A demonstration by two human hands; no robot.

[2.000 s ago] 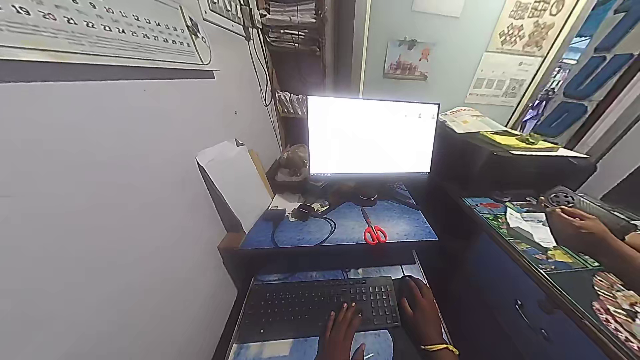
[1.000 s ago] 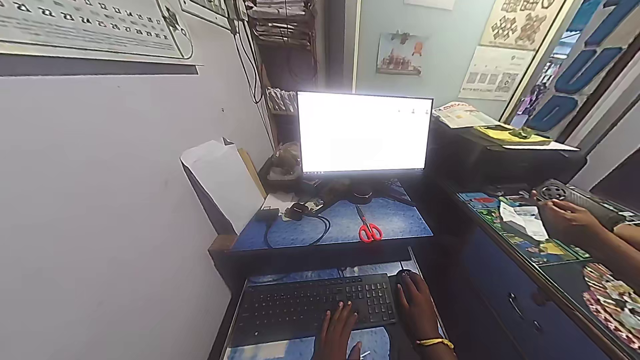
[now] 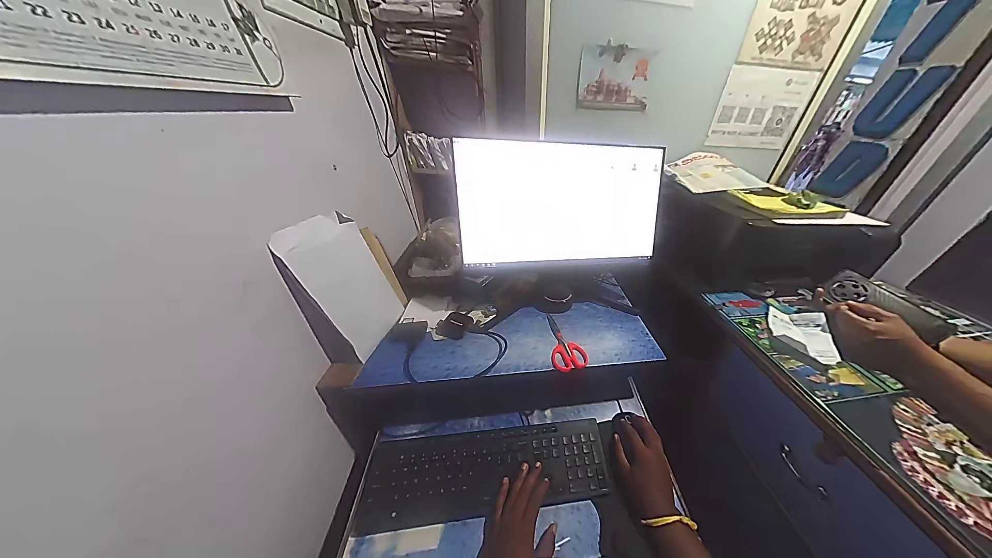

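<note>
My left hand point(image 3: 521, 508) rests with its fingers spread on the lower edge of a black keyboard point(image 3: 465, 473), which lies on a pull-out tray. My right hand point(image 3: 645, 473), with a yellow band at its wrist, lies over a black computer mouse point(image 3: 625, 418) to the keyboard's right; most of the mouse is hidden. On the desk above the tray are scissors with red handles point(image 3: 570, 355) and a black cable point(image 3: 504, 345) with a plug. Behind them stands a monitor point(image 3: 559, 205) with a bright, washed-out screen.
White paper sheets point(image 3: 337, 279) lean at the left wall. A black printer point(image 3: 783, 244) carries papers at the back right. At the counter point(image 3: 833, 418) on the right, another person's hands are above a white slip point(image 3: 806, 335), beside a grey device point(image 3: 883, 302). Shelves point(image 3: 434, 93) hold stacked papers.
My hands stay at the keyboard and mouse. No object on the desk has plainly moved. The other person's hands remain over the counter.
</note>
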